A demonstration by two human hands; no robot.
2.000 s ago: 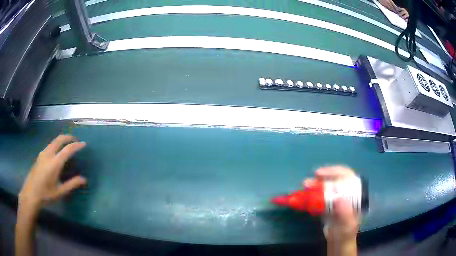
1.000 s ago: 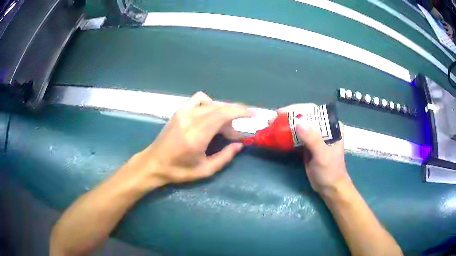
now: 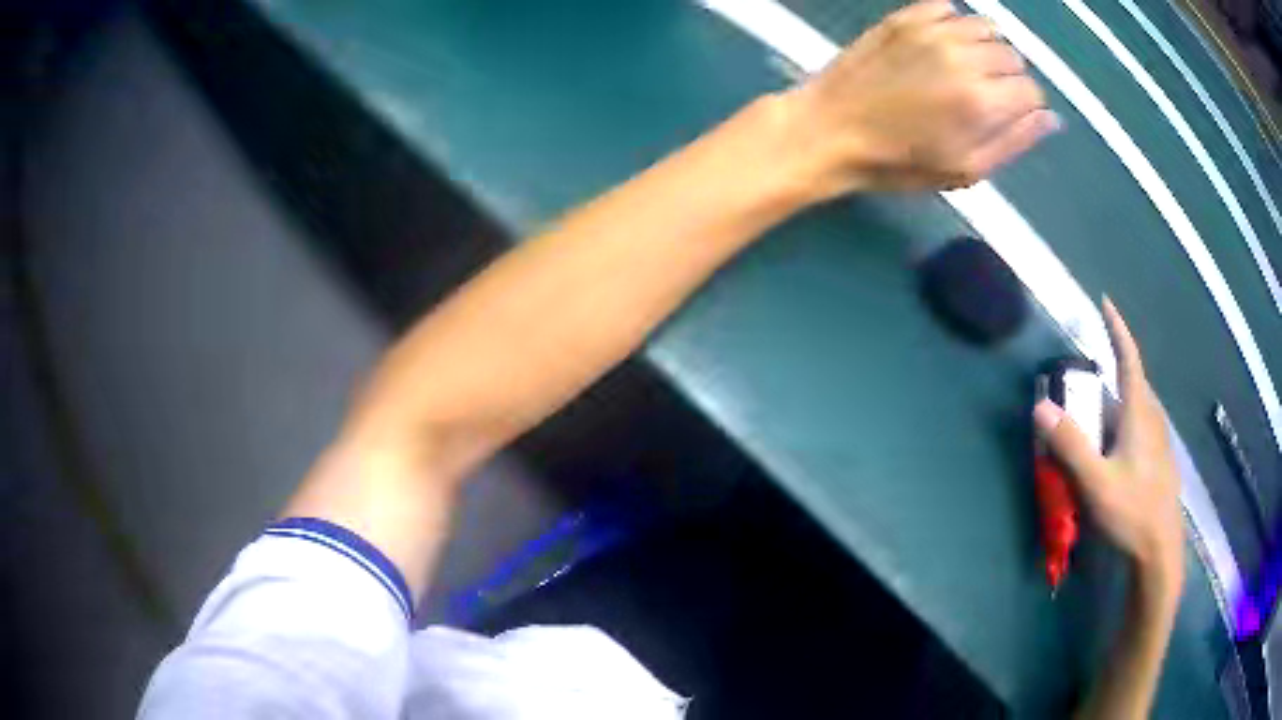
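Note:
My left hand (image 3: 935,99) is at the top of the view with its fingers curled over the conveyor's white stripe; whether it holds anything cannot be told. My right hand (image 3: 1125,471) is at the right, its thumb and fingers around the glue bottle (image 3: 1074,408). The bottle's red nozzle points toward the bottom of the view, and its dark base is at the top. A dark round object (image 3: 974,290), blurred, lies on the green surface between my hands, beside the white stripe.
The green conveyor (image 3: 830,380) curves across the view with white lengthwise stripes. A narrow dark strip (image 3: 1237,447) lies near the right edge, above a purple glow (image 3: 1248,616). The surface's near edge runs diagonally, with dark space and grey floor (image 3: 211,366) beyond it.
The view has swung strongly. My hands, together at the nozzle a second ago, are now apart. The bottle's nozzle now points down the view. The dark round object has come into view.

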